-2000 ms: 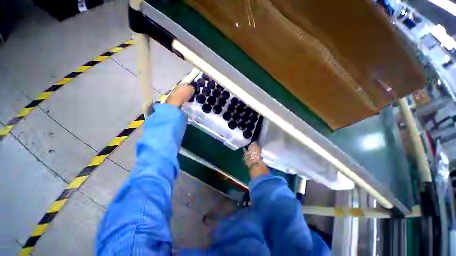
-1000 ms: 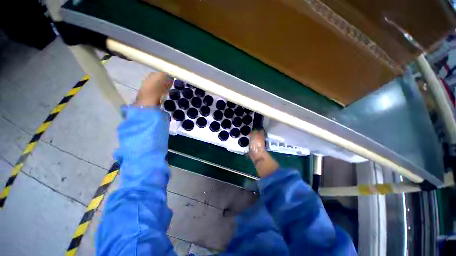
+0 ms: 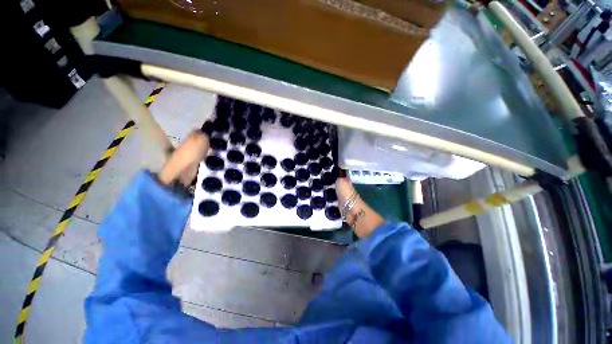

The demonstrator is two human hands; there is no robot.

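A white capacitor tray (image 3: 278, 143) with rows of black round capacitors (image 3: 233, 176) sticks out from the lower green shelf of a trolley, under the upper shelf. Its middle has a bare white patch with no capacitors. My left hand (image 3: 186, 160) is on the tray's left side, slightly blurred, and grips its edge. My right hand (image 3: 347, 199) grips the tray's right side, its fingers partly hidden behind the edge. The tray's back end is hidden under the upper shelf.
A brown cardboard box (image 3: 302, 33) lies on the green upper shelf (image 3: 221, 57). Pale trolley tubes (image 3: 322, 113) cross above the tray. White wrapped trays (image 3: 402, 156) lie right of it. Black boxes (image 3: 50, 47) stand at upper left. Metal rails (image 3: 527, 269) run at right.
The tray has come out from under the upper shelf towards me, with both hands at its sides. More capacitors and the bare patch now show.
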